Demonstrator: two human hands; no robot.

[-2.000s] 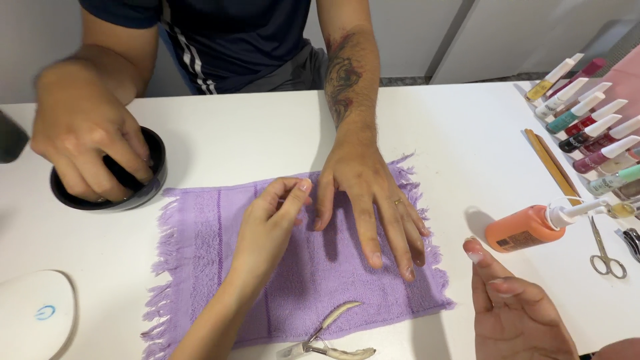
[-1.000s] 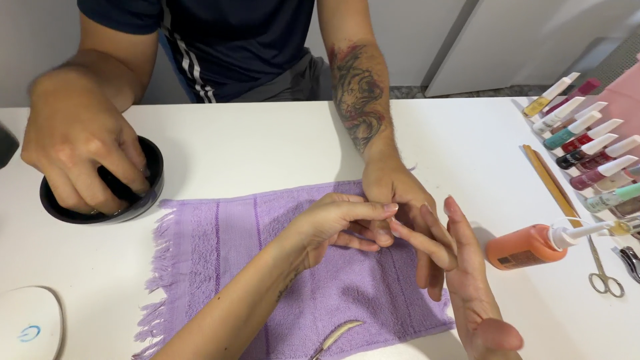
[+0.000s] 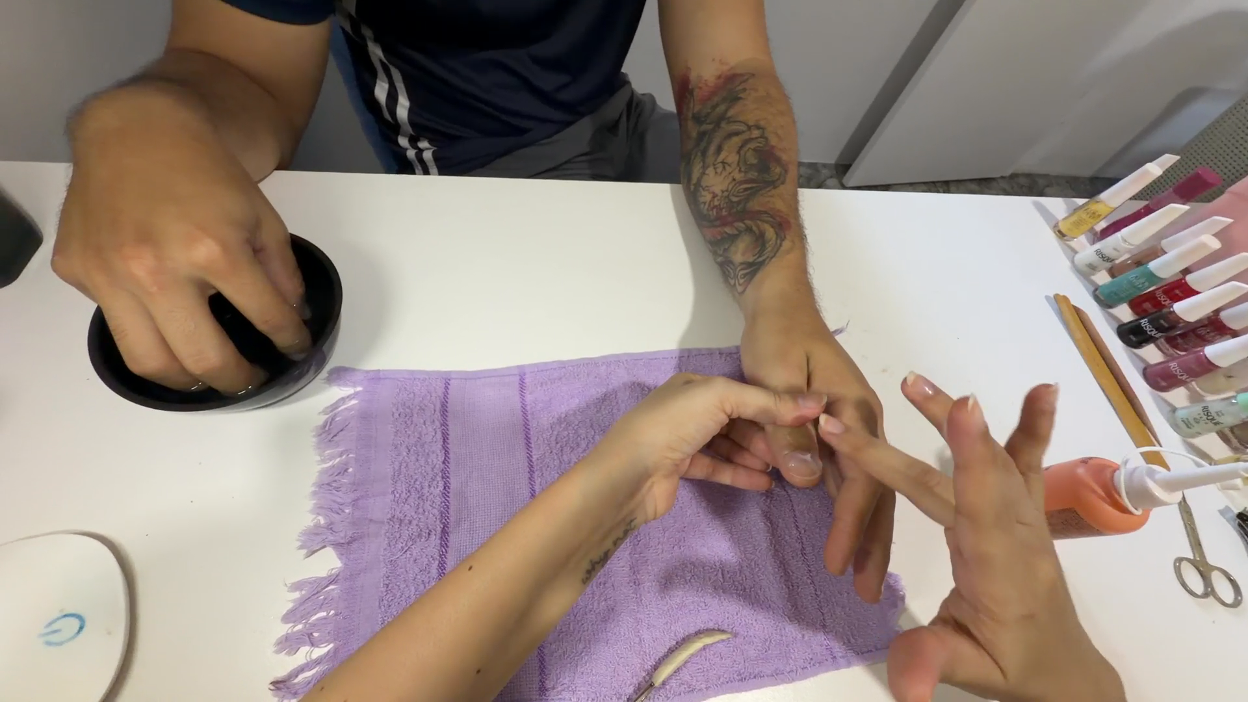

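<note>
My left hand (image 3: 717,429) holds the other person's tattooed-arm hand (image 3: 814,380) at the thumb side, above a fringed purple towel (image 3: 487,439). My right hand (image 3: 994,526) is palm up with its fingers spread, one fingertip at or close to the back of that same hand; whether it touches is unclear. It holds nothing. The person's other hand (image 3: 185,234) dips its fingertips into a black bowl (image 3: 331,292). A tool with a pale handle (image 3: 687,655), partly cut off by the frame, lies on the towel's near edge.
At right on the white table (image 3: 546,263) stand nail polish bottles (image 3: 1131,283), an orange bottle with a spout (image 3: 1087,497), wooden sticks (image 3: 1107,375) and small scissors (image 3: 1207,575). A white device with a power symbol (image 3: 63,604) sits at lower left.
My left hand, first beside the person's thumb, has moved right and taken hold of that hand. My right hand has come up toward it from the lower right. The person's hand has turned.
</note>
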